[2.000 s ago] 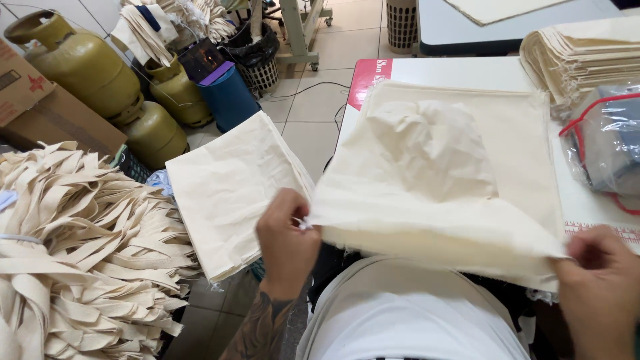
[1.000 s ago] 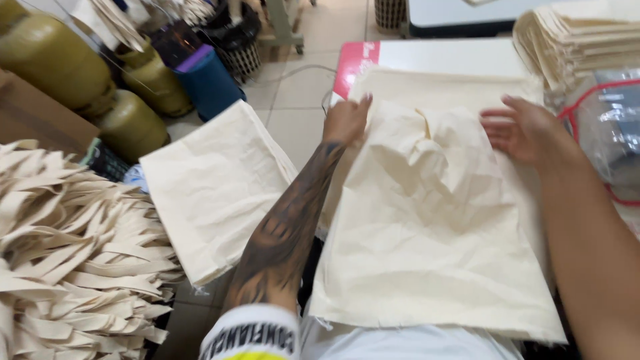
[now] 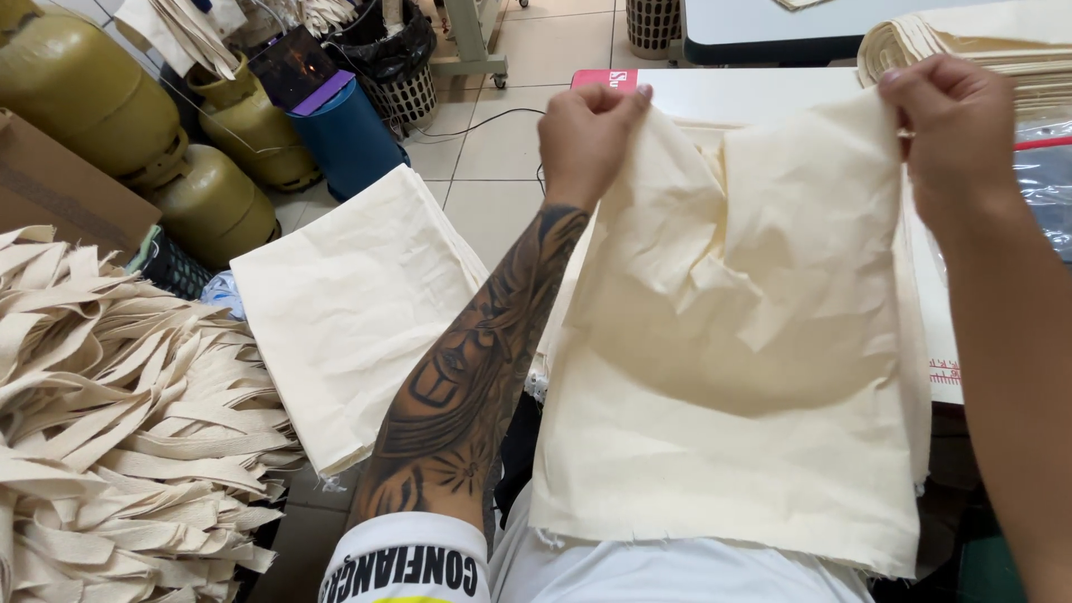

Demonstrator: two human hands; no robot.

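A cream fabric piece (image 3: 737,352) with frayed edges hangs between my hands, creased in its upper middle, its lower edge over my lap. My left hand (image 3: 590,138) pinches its top left corner and my right hand (image 3: 955,130) pinches its top right corner, both raised above the white table (image 3: 712,96). More cream cloth lies beneath it, mostly hidden. Left of my tattooed forearm is a stack of flat cream fabric pieces (image 3: 352,293).
Cream fabric strips (image 3: 126,419) pile up at the left. Behind them stand olive gas cylinders (image 3: 209,201), a cardboard box (image 3: 67,184), a blue bin (image 3: 347,138) and a lined wastebasket (image 3: 394,75). Folded cloth (image 3: 963,50) and a clear plastic package (image 3: 1047,184) sit at the right.
Both hands have moved from the cloth's near edge to its far end. One second ago my right hand was apart from the cloth with fingers spread; now it grips the raised far corner.
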